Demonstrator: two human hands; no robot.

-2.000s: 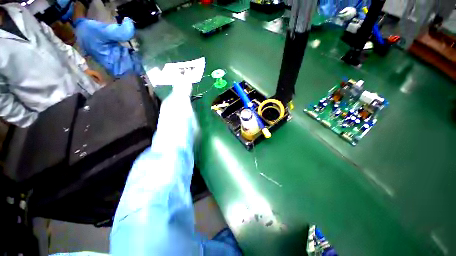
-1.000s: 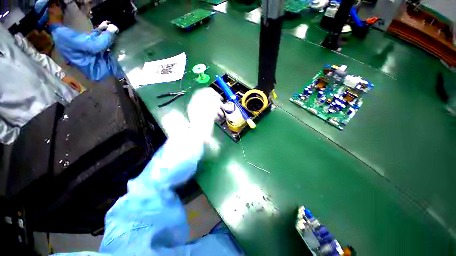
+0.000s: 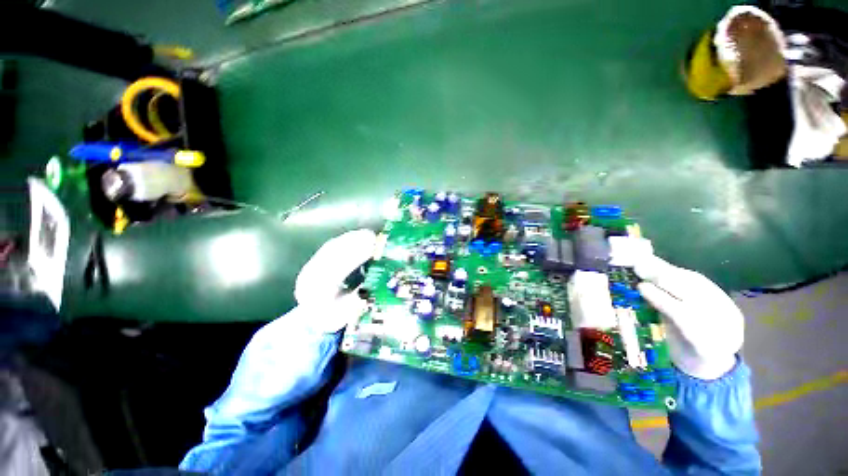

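Note:
A large green circuit board (image 3: 511, 296) is held component side up at the bench's front edge, close to my body. It carries blue, white, grey and copper-coloured parts. My left hand (image 3: 333, 277), in a white glove, grips its left edge. My right hand (image 3: 693, 311), also in a white glove, grips its right edge. The fingers under the board are hidden.
A black parts box (image 3: 206, 139) with a yellow roll, a blue rod and a whitish bottle stands at left. Pliers (image 3: 96, 264) and a printed sheet (image 3: 48, 237) lie beside it. A yellow-and-black iron holder (image 3: 708, 70) and white crumpled material (image 3: 818, 112) are at upper right.
The view has swung right. My left hand has moved from beside the parts box to the board's left edge. The board, partly seen at the bottom before, is now fully in view between both hands.

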